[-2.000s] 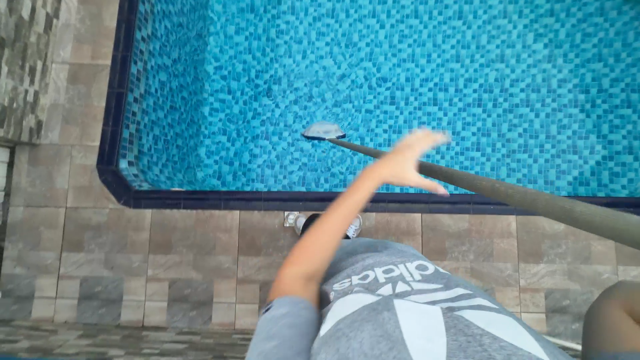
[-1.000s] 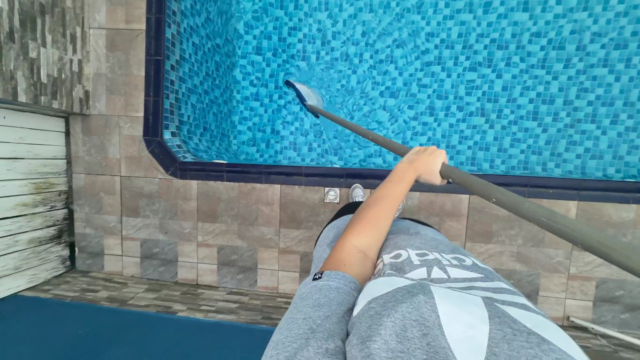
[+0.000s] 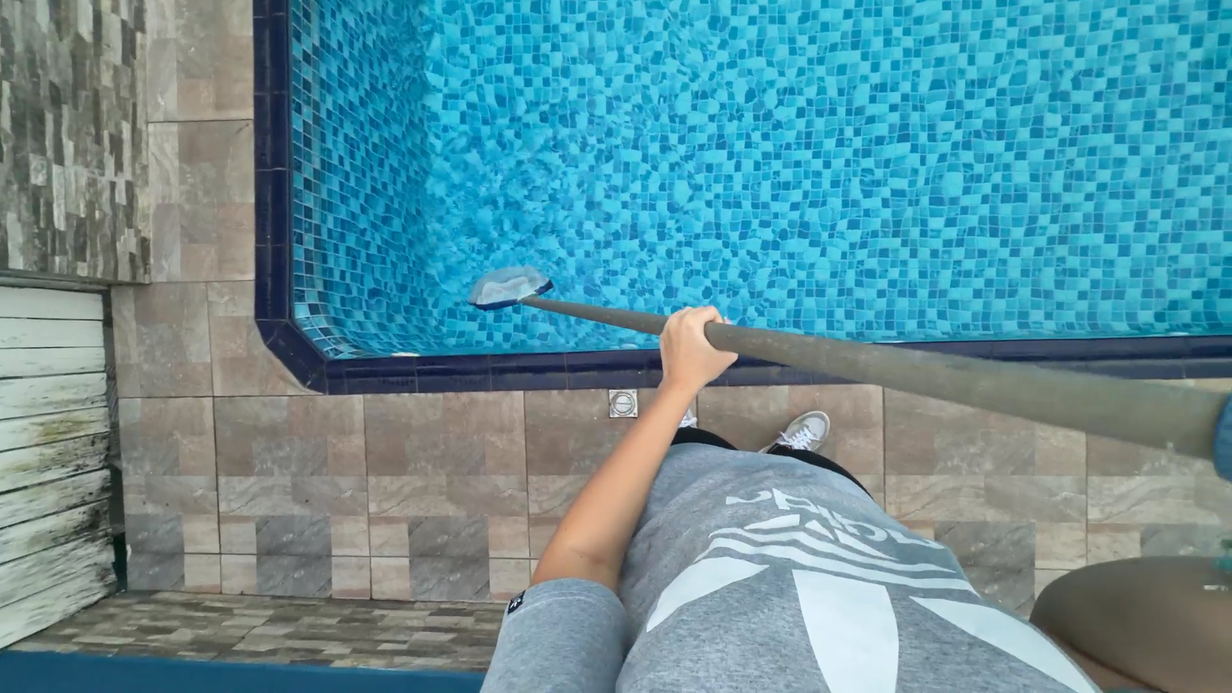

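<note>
My left hand is closed around a long grey pole, near the pool's dark blue edge. At the pole's far end is a pool skimmer net with a blue frame and pale mesh, at or just above the water near the pool's left corner; which of the two I cannot tell. The pole widens toward me and runs to the right edge of view, where a blue part is cut off. Part of my bent right arm shows at the lower right, but my right hand is out of view.
The pool's dark blue tiled rim runs just beyond my shoes. A square metal drain cover is set in the tiled deck. White weathered boards stand at the left, and a blue surface lies along the lower left.
Two seconds ago my left hand was off the pole with its fingers spread; it then closed on the pole. Since one second ago the net has turned and moved nearer the pool's near rim.
</note>
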